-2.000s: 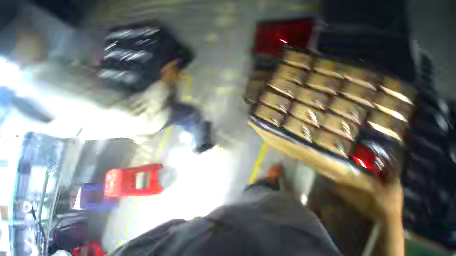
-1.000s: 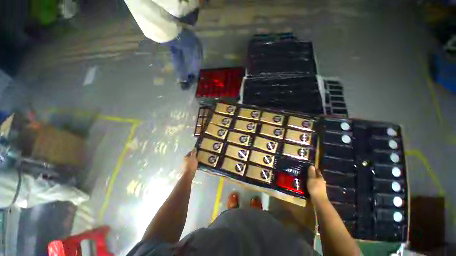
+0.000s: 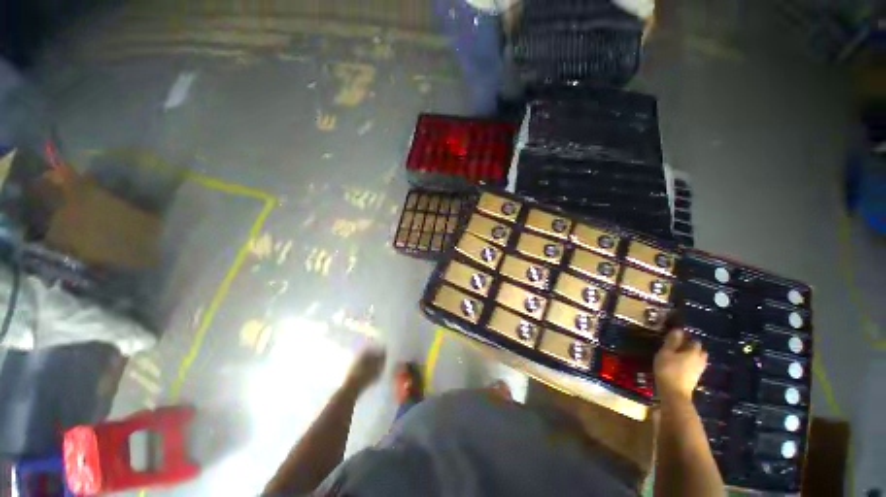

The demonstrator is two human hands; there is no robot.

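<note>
A black tray [image 3: 442,315] lies tilted across the centre right, filled mostly with gold rectangles with dark round rings. One red piece [image 3: 627,373] sits at its near right corner, beside a dark pocket with no gold piece. My right hand [image 3: 682,364] grips the tray's right edge near the red piece; its fingertips are partly hidden. My left hand [image 3: 367,364] is blurred and off the tray, to its left, with nothing visible in it. A cardboard edge [image 3: 622,404] shows under the tray's near side.
A black tray with white round dots [image 3: 743,388] lies at right. Beyond are a red-filled tray [image 3: 460,148], a smaller gold-filled tray [image 3: 427,222] and stacked black trays [image 3: 588,150]. A person's legs [image 3: 473,58] stand at the back. A red stool [image 3: 131,449] is lower left.
The gold tray sits further right in view. My left hand has let go of its left edge and moved away; my right hand stays at the right edge. Stacked trays now show beside the person at the back.
</note>
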